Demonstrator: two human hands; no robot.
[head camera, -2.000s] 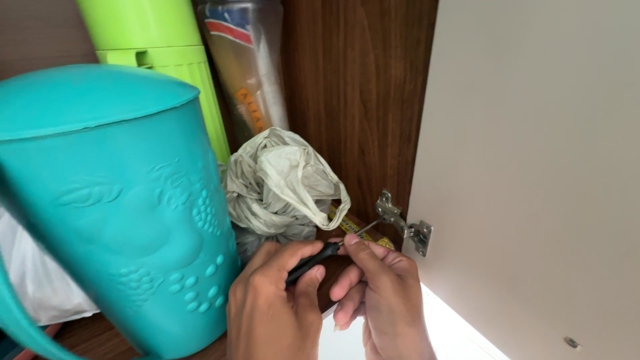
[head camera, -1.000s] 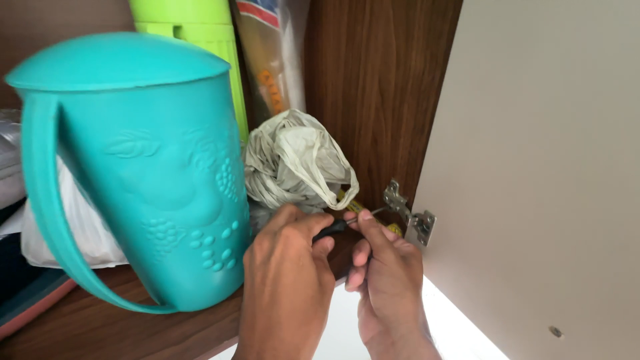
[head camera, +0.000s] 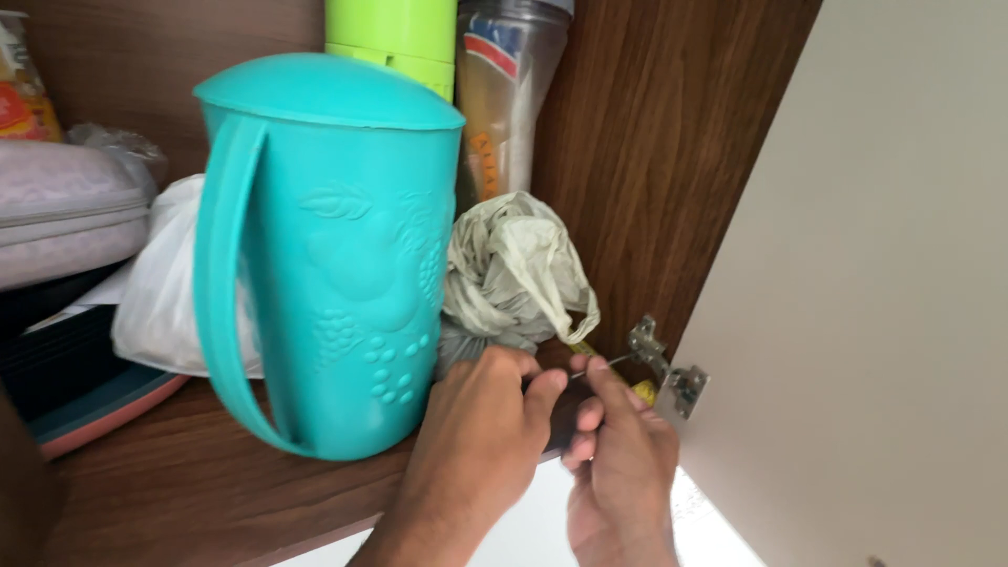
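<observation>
My left hand is closed around the dark handle of a screwdriver, which it mostly hides. The thin metal shaft runs up and right toward a metal cabinet hinge; whether its tip touches a screw is too small to tell. Thumb and fingers of my right hand pinch the shaft just short of the hinge. The hinge joins the brown wood-grain side wall to the pale door. A yellow tape measure lies behind my right hand, partly hidden.
A turquoise plastic pitcher stands left of my hands on the wooden shelf. Behind are a knotted pale plastic bag, a clear container and a lime-green container. Farther left are a white bag and a zippered case.
The view has shifted, showing more of the shelf's left side. Both hands remain at the screwdriver beside the hinge, with the left hand now covering more of its handle.
</observation>
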